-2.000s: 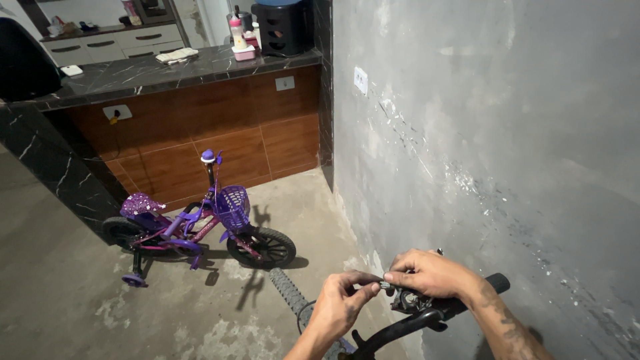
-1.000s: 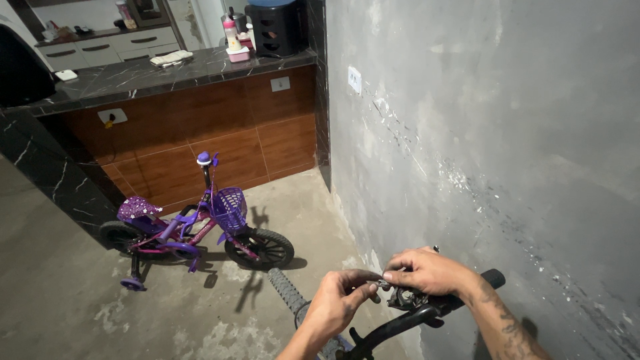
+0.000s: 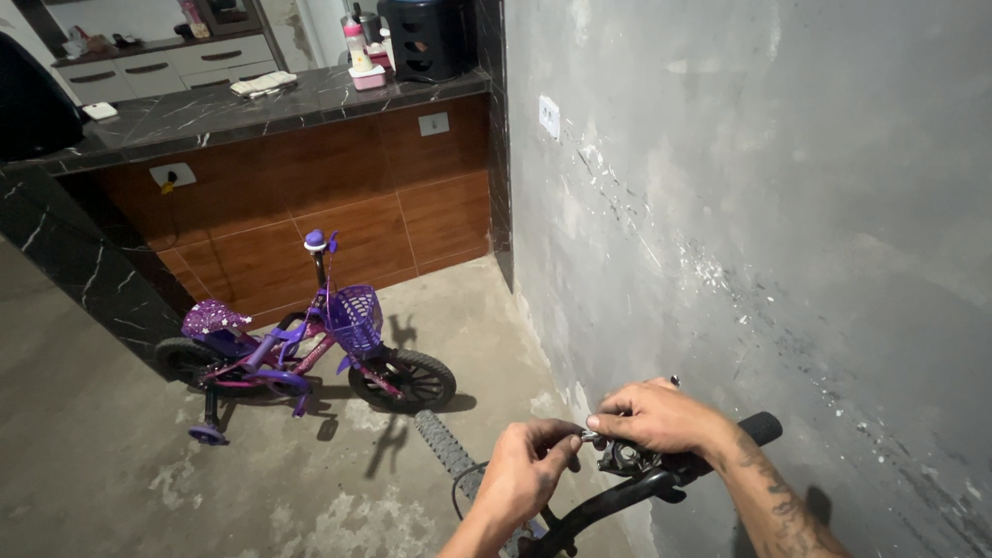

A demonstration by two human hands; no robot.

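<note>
At the lower right is a bicycle with a black handlebar (image 3: 608, 502), a black end grip (image 3: 759, 428) and a knobby tire (image 3: 446, 443). A metal and black lever assembly (image 3: 626, 457) is mounted on the bar. My left hand (image 3: 531, 465) pinches a small silver metal fitting (image 3: 590, 437) between thumb and fingertips, just left of the assembly. My right hand (image 3: 659, 415) lies over the top of the assembly, its thumb tip at the same fitting. The fingers partly hide both parts.
A small purple and pink child's bicycle (image 3: 310, 353) with a basket and training wheels stands on the concrete floor. Behind it is a counter with a dark marble top (image 3: 310, 99), holding a baby bottle (image 3: 356, 48) and a cloth (image 3: 263, 84). A grey wall (image 3: 736, 194) rises close on the right.
</note>
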